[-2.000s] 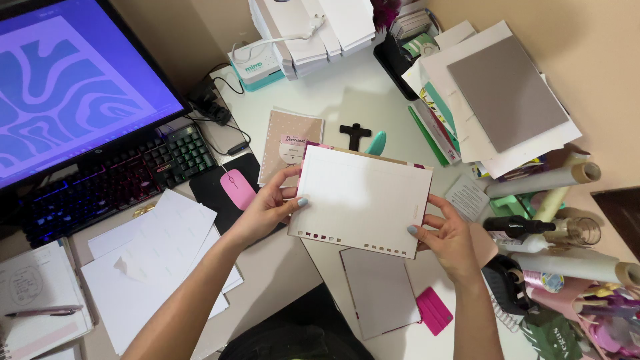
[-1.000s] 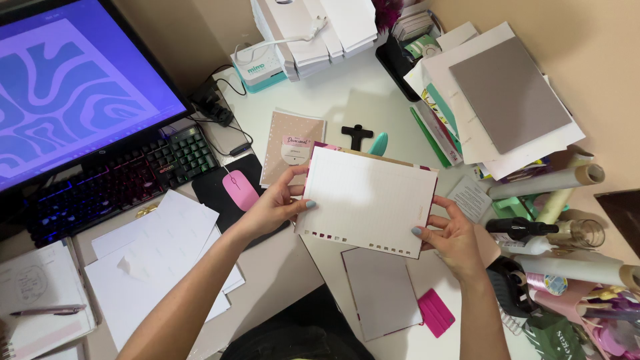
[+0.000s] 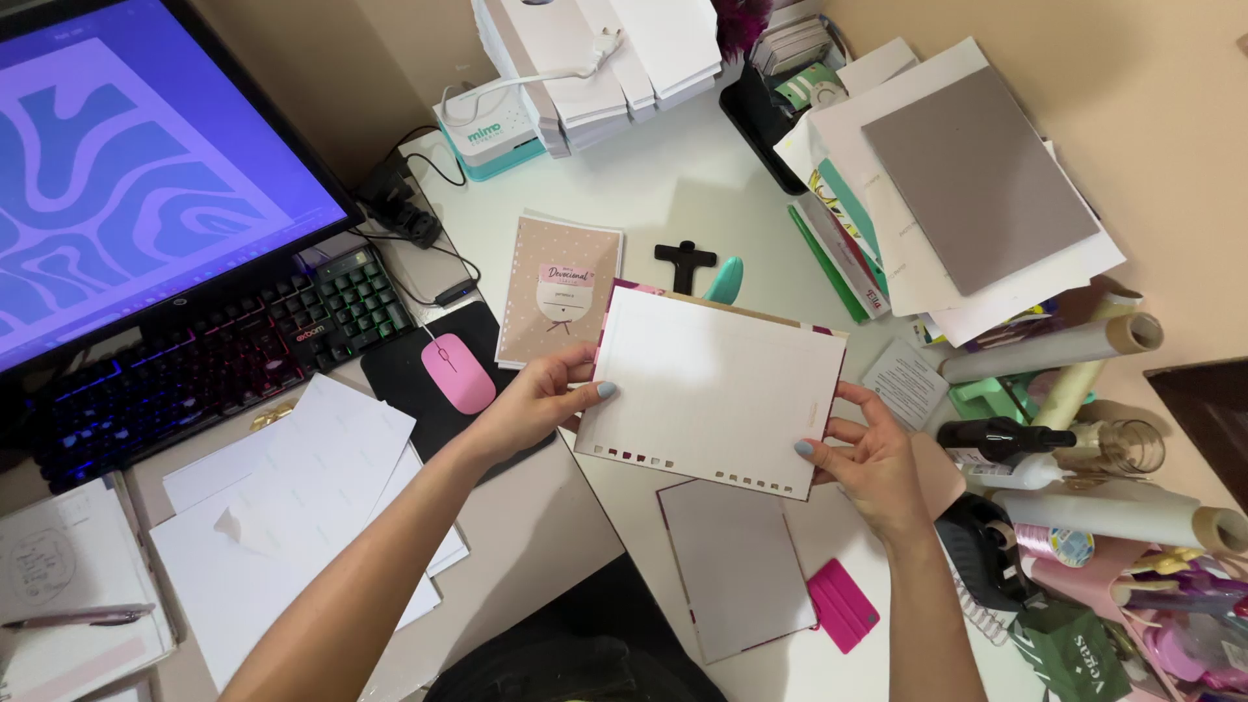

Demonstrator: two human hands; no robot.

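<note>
A white cover board or sheet (image 3: pixel 717 380) with square holes punched along its near edge is held up over the desk. My left hand (image 3: pixel 546 400) grips its left edge, thumb on top. My right hand (image 3: pixel 863 453) pinches its lower right edge the same way. Dark pink and tan strips show at its far edge, so another layer lies beneath. Below it on the desk lie a grey-white cover panel (image 3: pixel 736 575) with a dark rim and a magenta plastic scraper (image 3: pixel 843 604). Beyond it are a patterned booklet (image 3: pixel 561 283), a black T-shaped tool (image 3: pixel 685 263) and a teal object (image 3: pixel 723 281).
At left are a monitor (image 3: pixel 146 166), keyboard (image 3: pixel 224 351), pink mouse (image 3: pixel 458 373), loose papers (image 3: pixel 283 517) and an open notebook (image 3: pixel 78 585) with a pen. Stacked sheets (image 3: pixel 980 180), cardboard-cored rolls (image 3: pixel 1063 346), a dark bottle (image 3: pixel 1004 439) and supplies crowd the right side.
</note>
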